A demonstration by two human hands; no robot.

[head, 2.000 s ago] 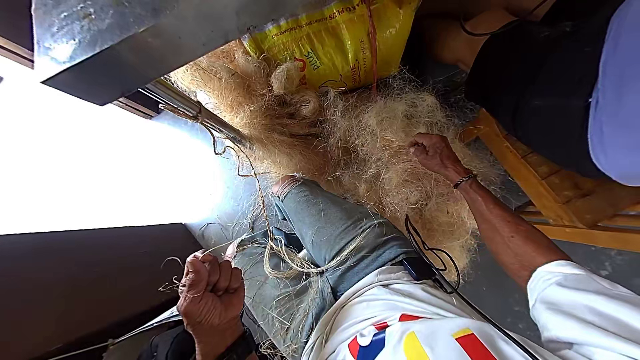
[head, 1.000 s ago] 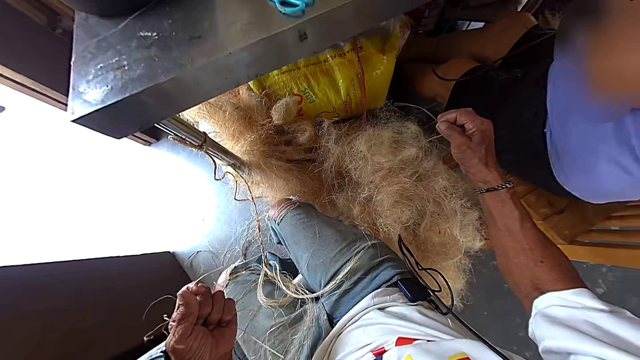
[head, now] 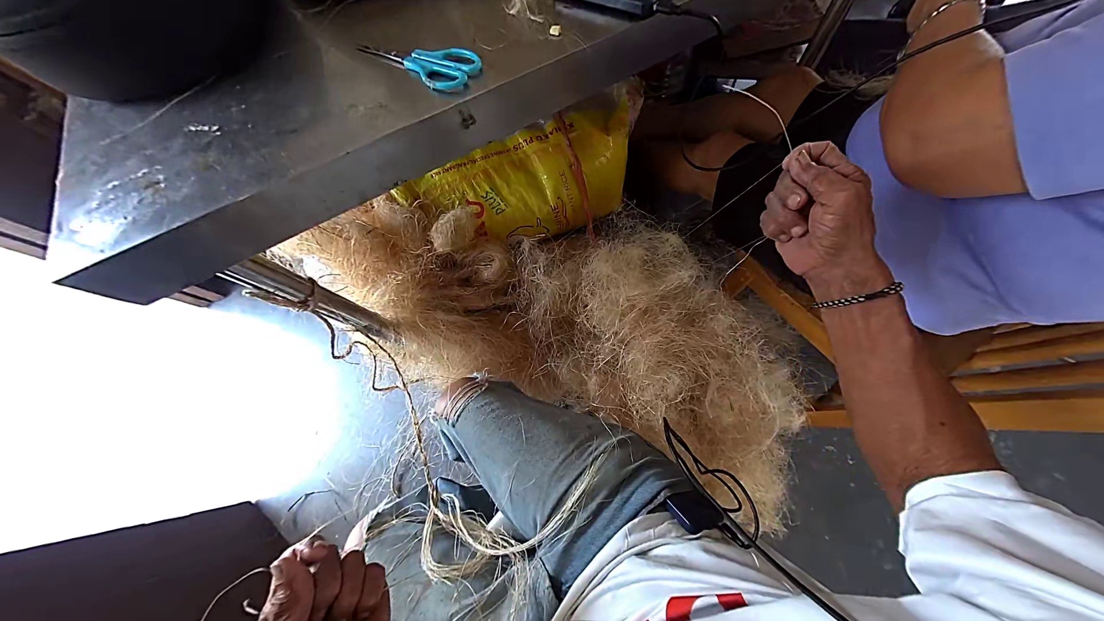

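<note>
My left hand point(head: 323, 582) is at the bottom left, fingers curled around thin pale fibre strands, partly cut off by the frame. My right hand point(head: 819, 207), raised at the right beside the heap, pinches a few thin strands; loose ends stick out above and below the fist. A large tangled heap of pale plant fibre point(head: 655, 328) lies between my legs and the metal table. A bundle of long fibres point(head: 474, 548) lies across my trouser leg, joined to a brown twisted cord point(head: 414, 423) that is tied around the metal table leg point(head: 319, 302).
Blue-handled scissors point(head: 444, 69) lie on the metal table point(head: 285, 112), whose edge crosses the upper left. A yellow printed sack point(head: 535, 181) sits below it. Another person point(head: 975, 233) sits close at the right, by a wooden slatted bench point(head: 1026, 414). A black cable point(head: 733, 509) hangs near my waist.
My right hand has moved from over the fibre heap to beyond its right side, with strands now visible in its grip. The view has shifted, bringing the scissors into full sight.
</note>
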